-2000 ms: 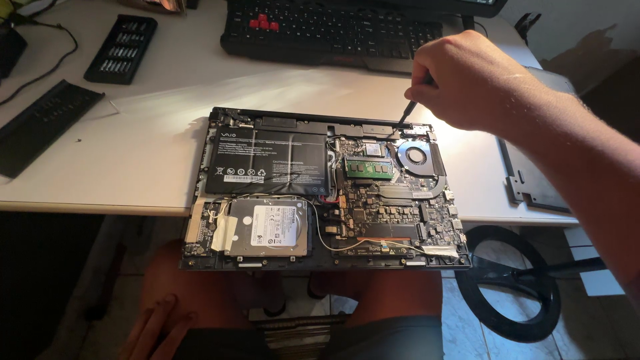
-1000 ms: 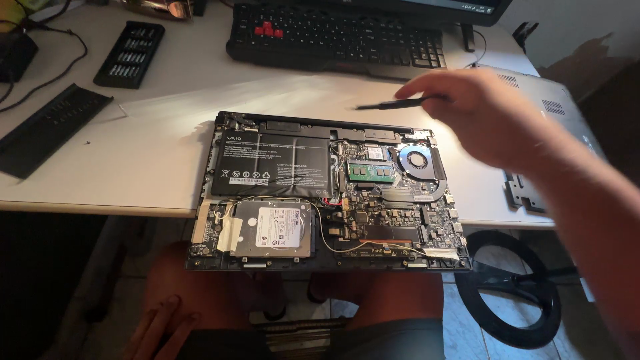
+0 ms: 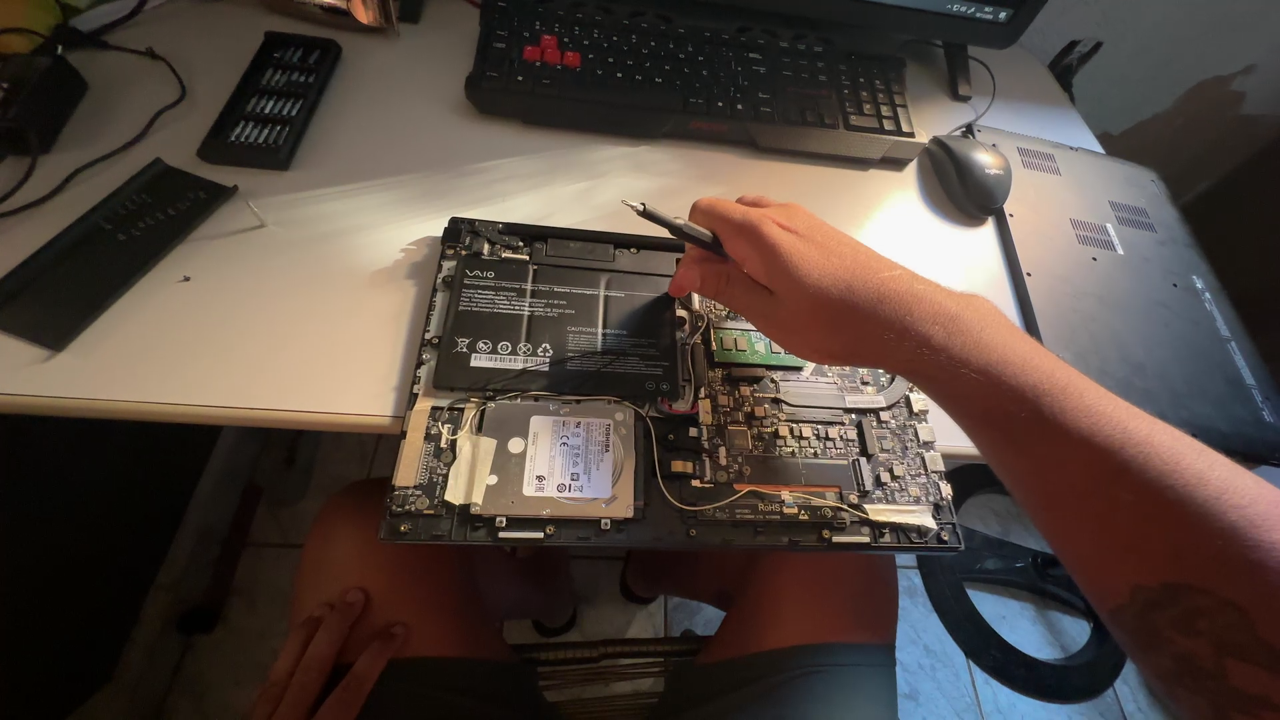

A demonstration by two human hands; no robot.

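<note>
An opened laptop base (image 3: 670,538) lies at the desk's front edge, partly over my lap. My right hand (image 3: 760,260) grips a precision screwdriver (image 3: 680,226), its tip pointing left above the laptop's rear edge; a fingertip is over the right side of the VAIO battery (image 3: 560,330). Below the battery sits a Toshiba hard drive (image 3: 565,465) with tape at its left. The green memory module (image 3: 750,347) and the circuit board (image 3: 800,430) show at the right; my right hand and forearm hide the fan. My left hand (image 3: 330,655) rests on my thigh, holding nothing.
A screwdriver bit case (image 3: 270,100) and a black plastic tray (image 3: 110,255) lie at the left, with a tiny dark piece nearby. A keyboard (image 3: 690,80) and a monitor stand behind. A mouse (image 3: 970,175) and the laptop's bottom cover (image 3: 1130,290) are at the right.
My right hand has moved left with the screwdriver, from the laptop's rear right area to beside the battery. The fan, visible before, is now hidden. My left hand stays on my thigh.
</note>
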